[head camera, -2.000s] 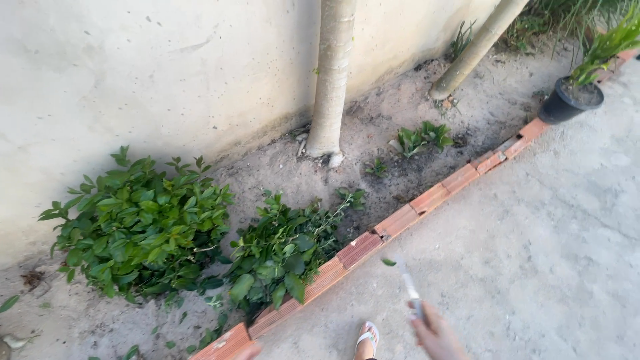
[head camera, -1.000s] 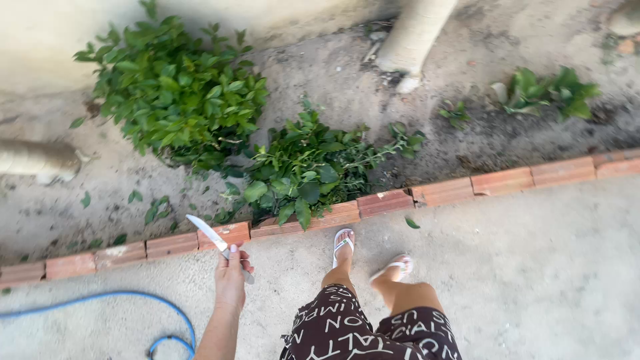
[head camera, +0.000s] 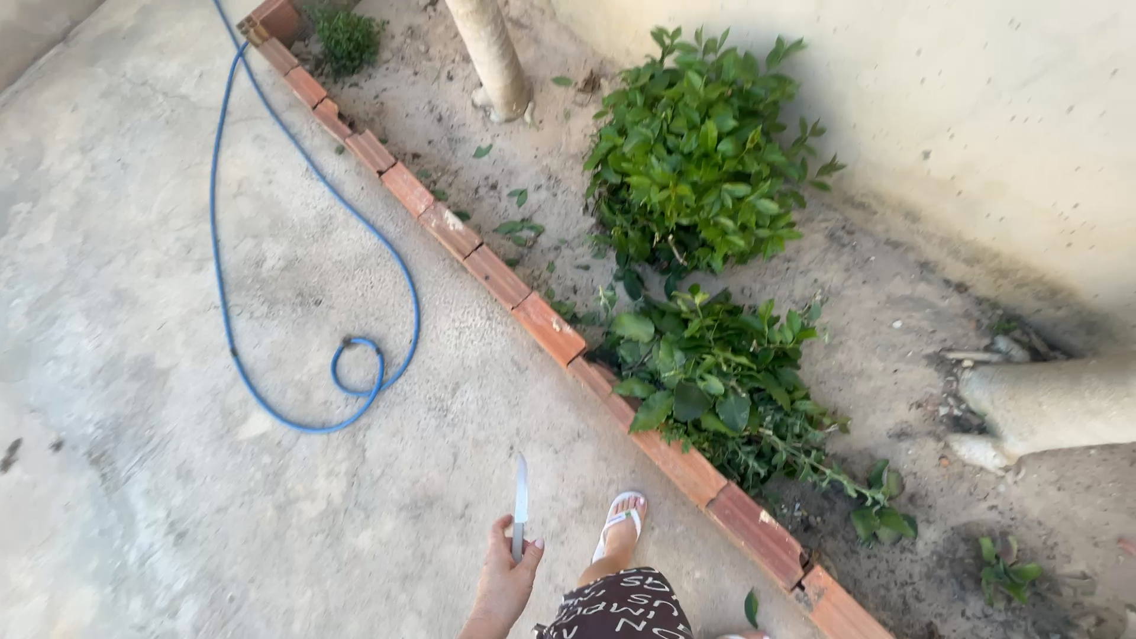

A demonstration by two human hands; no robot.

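My left hand is shut on the handle of a knife at the bottom centre, its pale blade pointing up over the concrete. My right hand is out of view. To the right of the knife is a foot in a white flip-flop, with dark patterned shorts below it. Beyond the brick edging stand a dense leafy green bush and, lower down, a second leafy plant whose leaves hang over the bricks.
A low red brick border runs diagonally between concrete and soil. A blue hose lies looped on the left. Tree trunks rise from the bed, one more at right. A pale wall stands behind.
The knife was in my right hand two seconds ago and is now in my left. My right hand has left the view. The view has swung left, bringing the whole hose loop in.
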